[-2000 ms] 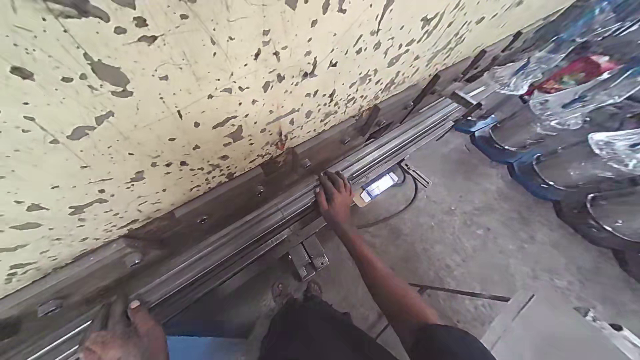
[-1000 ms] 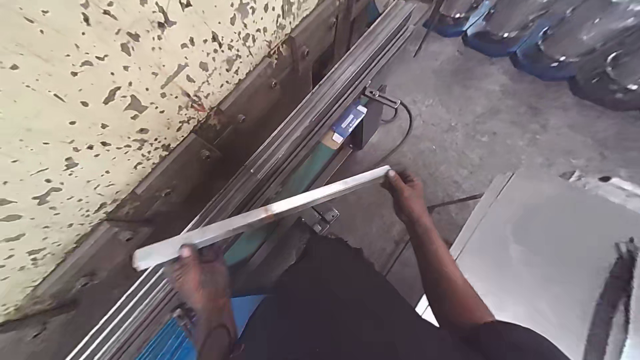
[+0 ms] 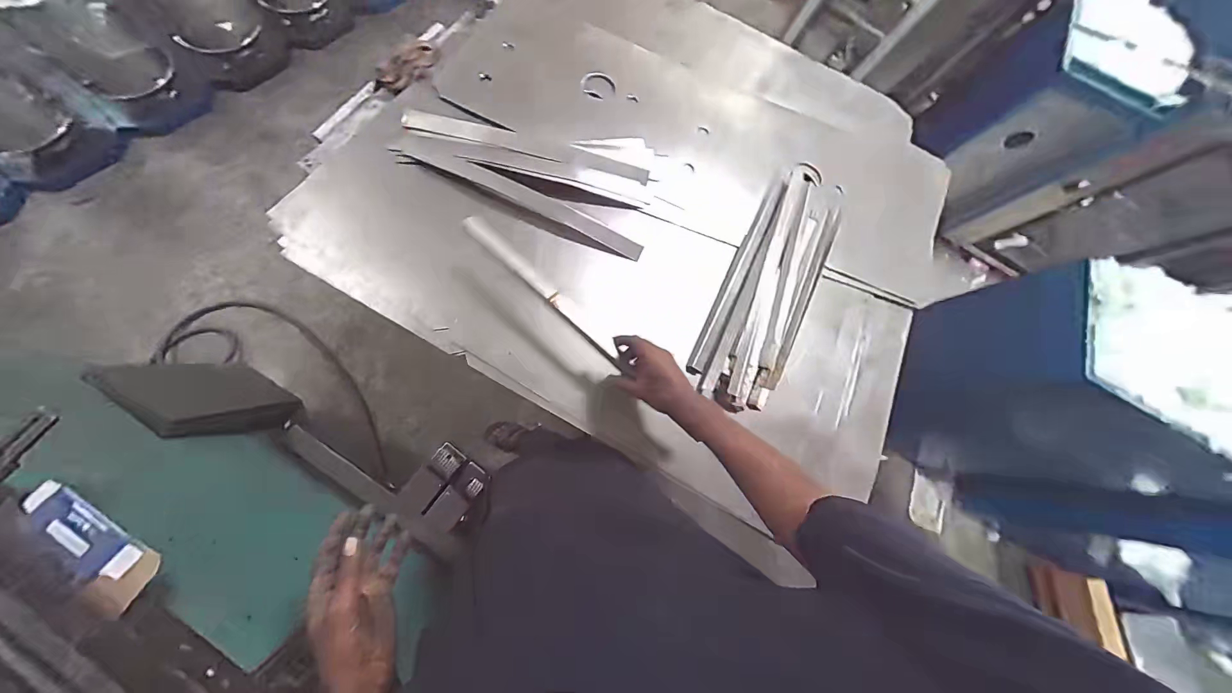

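My right hand (image 3: 654,373) grips the near end of a narrow metal strip (image 3: 539,284), which slants away to the upper left over a stack of sheet metal (image 3: 404,260). To the right of that hand lies a bundle of long, narrow metal pieces (image 3: 770,279). Several bent metal strips (image 3: 549,197) rest farther back on the sheets. My left hand (image 3: 354,602) is at the lower left with fingers spread and nothing in it, over a green surface (image 3: 231,520).
A blue and white box (image 3: 82,539) and a stack of dark plates (image 3: 197,397) are on the green surface. A black cable (image 3: 327,356) curves beside it. A foot pedal (image 3: 445,486) sits near my body. Blue machine parts (image 3: 991,385) stand at right.
The view has swung far to the right, onto the sheet stack. A second ago both hands held a strip by its ends; now my left hand is off it and only the right holds a strip.
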